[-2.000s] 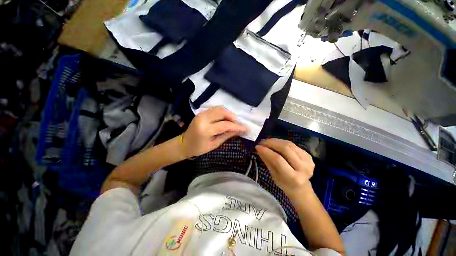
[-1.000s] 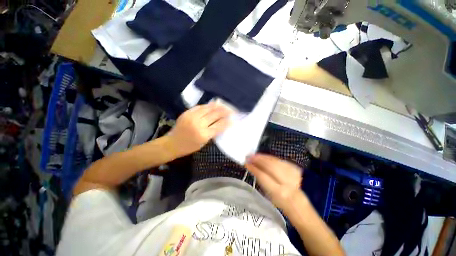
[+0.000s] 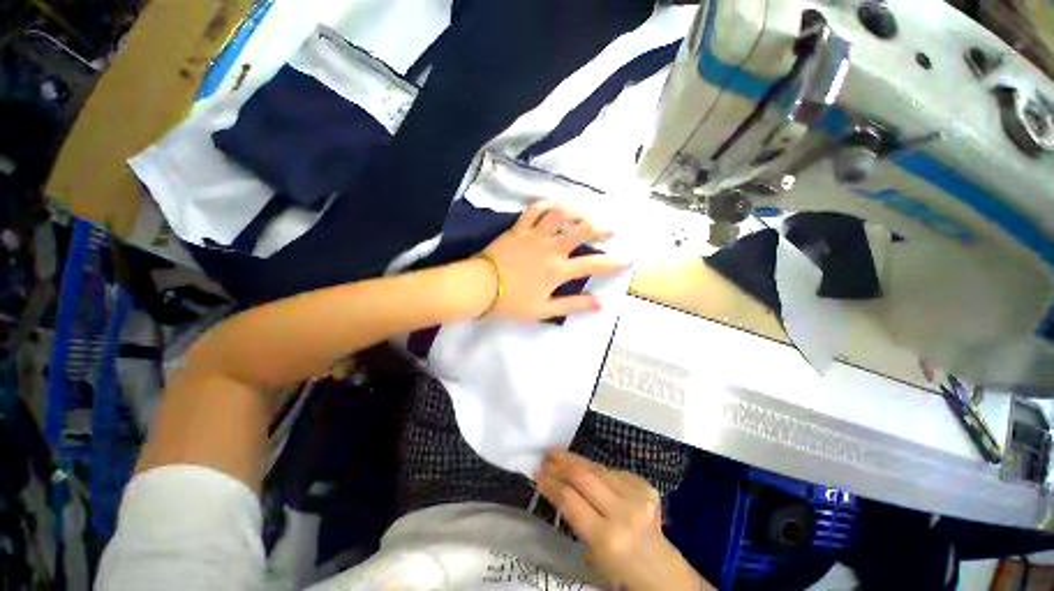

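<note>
A navy and white garment panel (image 3: pixel 522 375) lies partly on the machine table and hangs over the front edge towards my lap. My left hand (image 3: pixel 546 263) lies on it with fingers spread, over a navy pocket piece just left of the bright needle area. My right hand (image 3: pixel 599 508) pinches the panel's lower white corner below the table edge. Another navy pocket piece (image 3: pixel 303 136) with a pale band lies on the panel's left part. The sewing machine head (image 3: pixel 855 139) stands at the upper right; its lamp glare hides the needle.
Navy and white scraps (image 3: pixel 850 254) lie right of the needle, on the table. Thread snips (image 3: pixel 969 416) lie at the right. A ruler strip (image 3: pixel 740 421) runs along the front edge. Cardboard (image 3: pixel 110 150) is at the left, with a blue crate (image 3: pixel 69 346) below.
My left hand has gone from pinching the panel's lower part to lying spread on it near the needle. My right hand has moved lower with the corner. The view has shifted, showing more machine head.
</note>
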